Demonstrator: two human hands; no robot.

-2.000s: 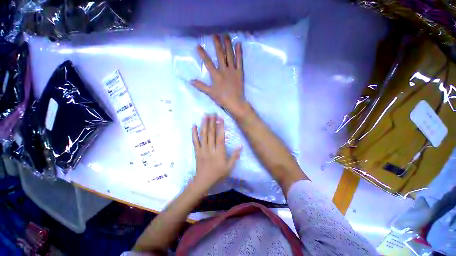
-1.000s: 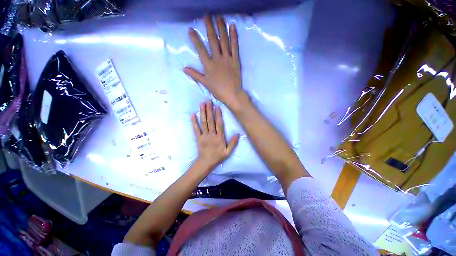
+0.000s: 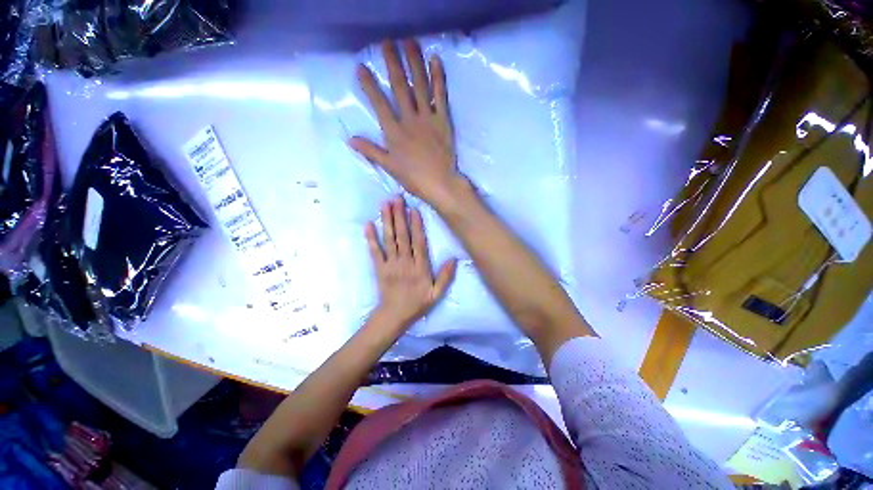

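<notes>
A white mailing bag [image 3: 517, 134] lies flat on the white table in front of me, with shine and creases on its surface. My left hand [image 3: 406, 268] lies palm down on its lower left part, fingers a little apart, holding nothing. My right hand [image 3: 414, 144] lies palm down on its upper part, fingers spread, holding nothing. A black shiny bagged garment [image 3: 455, 367] shows at the bag's near edge; the rest of it is hidden. A long white shipping label strip [image 3: 228, 189] with black print lies left of the bag.
A dark bagged garment [image 3: 129, 225] with a white tag lies at the left. A mustard bagged garment [image 3: 785, 230] with a white tag lies at the right. A grey plastic bin [image 3: 124, 378] is below the left table edge. Dark bagged goods [image 3: 124, 33] lie at the back left.
Compared with two seconds ago, both hands lie slightly farther left and higher in view on the bag. More of the black garment shows at the near edge. Over the last second little changes.
</notes>
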